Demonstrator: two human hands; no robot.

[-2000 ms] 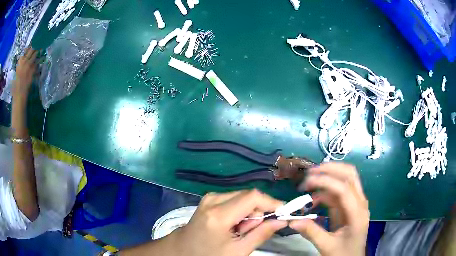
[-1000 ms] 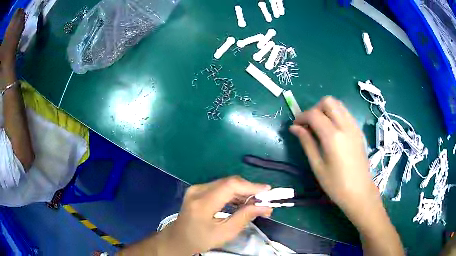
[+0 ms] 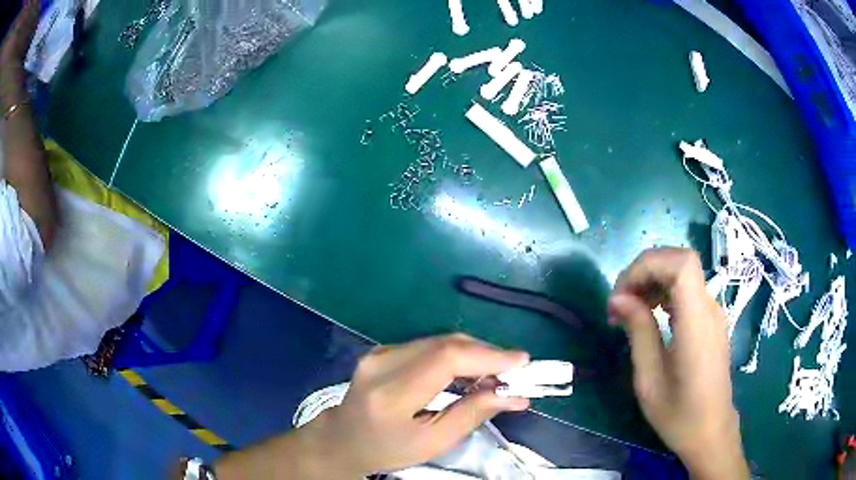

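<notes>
My left hand (image 3: 436, 398) pinches a white plastic housing (image 3: 540, 379) between thumb and forefinger near the table edge. The housing looks like two white halves with a gap between them. My right hand (image 3: 678, 347) is raised to its right, apart from it, with thumb and fingers bent close together. Whether it holds something tiny cannot be told. A dark handle of the pliers (image 3: 516, 298) lies on the table beyond my left hand; the rest is dark and hidden near my right hand. Tiny dark metal clips (image 3: 422, 164) lie scattered farther out.
The green tabletop (image 3: 347, 216) bears a white block (image 3: 500, 134), a block with a greenish face (image 3: 563, 195), loose white covers (image 3: 512, 92) and thin metal slivers (image 3: 544, 117). White cord assemblies (image 3: 741, 253) lie right, a clear bag (image 3: 206, 66) left. Another person's arm (image 3: 33, 178) is far left.
My right hand left the housing, reached out to the greenish-faced block, and has come back toward me. My left hand still holds the housing. The camera view has shifted, moving table items rightward.
</notes>
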